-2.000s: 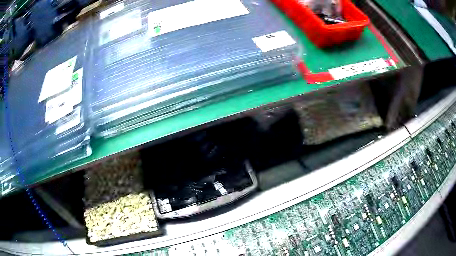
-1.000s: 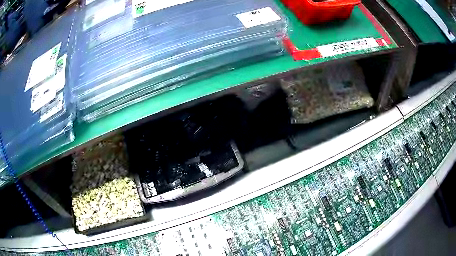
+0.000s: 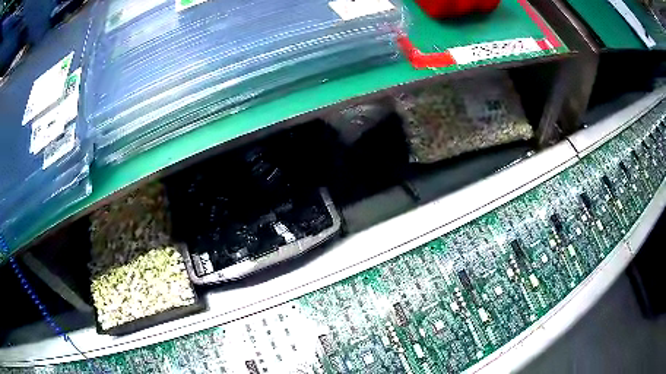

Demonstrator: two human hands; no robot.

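Observation:
A long row of green circuit boards, dense with small parts, lies edge to edge between pale rails and curves from the bottom left to the upper right. Glare whitens part of the boards near the bottom middle. A dark square bin of small cream parts stands beyond the rail at the left. Beside it is a pale-rimmed tray of small black parts, partly in shadow. Neither my left hand nor my right hand is in the picture.
A green shelf overhangs the bins. It holds clear plastic tray stacks with white labels and a red bin, cut off by the top edge. A bin of pale parts sits under its right side. A blue cord hangs at the left.
The whole view has shifted. The shelf, bins and rails now appear higher and further left, more of the boards shows at the bottom, and less of the red bin shows.

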